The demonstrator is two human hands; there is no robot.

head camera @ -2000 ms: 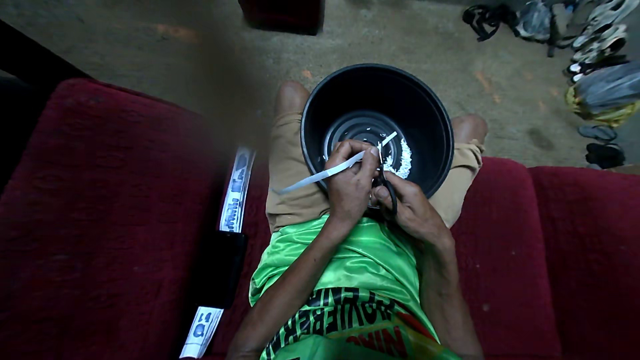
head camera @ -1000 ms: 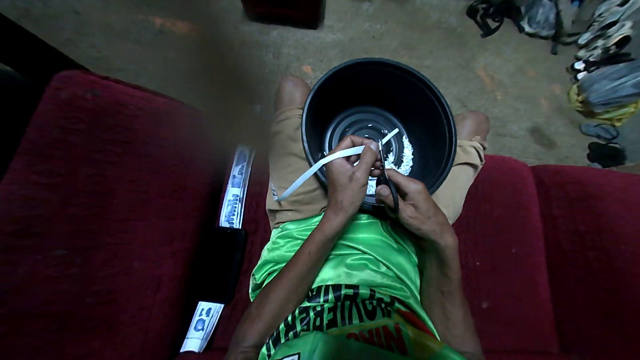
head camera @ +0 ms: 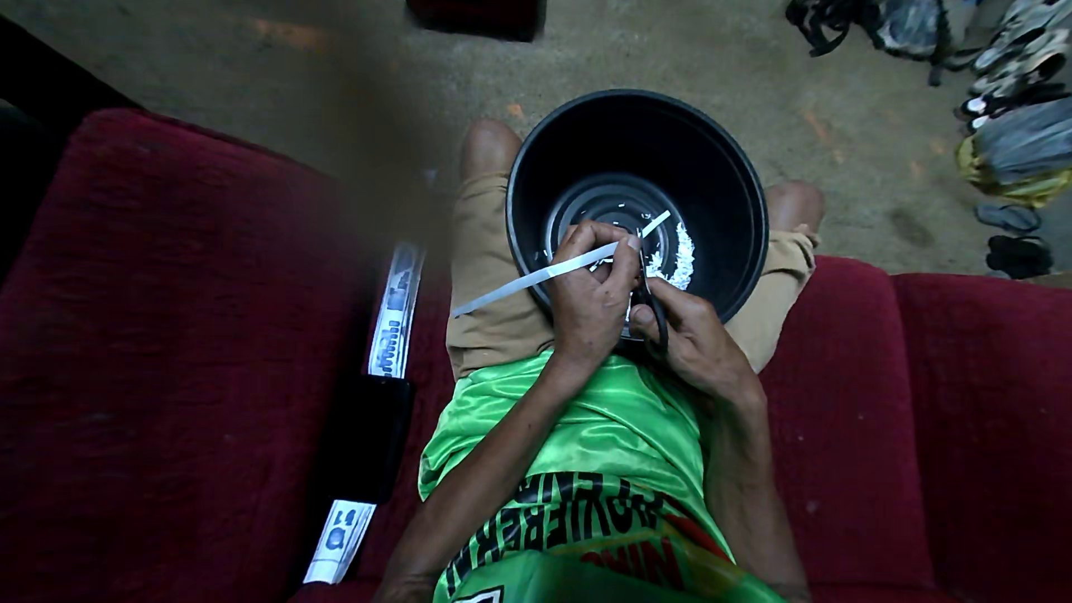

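Note:
My left hand (head camera: 593,289) pinches a long white paper strip (head camera: 536,276) near its right end, and the strip's tail hangs over my left thigh. My right hand (head camera: 691,335) grips black-handled scissors (head camera: 657,322), whose blades point up and meet the strip beside my left fingertips; whether the blades are apart cannot be told. Both hands are over the near side of a round black plastic bucket (head camera: 745,276) between my legs. Small white paper cuttings (head camera: 684,258) lie on the bucket's floor, mostly at the right.
Red upholstered seats (head camera: 846,419) extend on both sides. Left of my lap lie a black flat object (head camera: 368,435) and printed paper strips (head camera: 394,322). Shoes (head camera: 1022,50) and a plastic bag (head camera: 1026,146) are on the concrete floor at the upper right.
The free end of the white strip has shifted a little against my left thigh. Both hands keep their hold on the strip and the scissors over the bucket.

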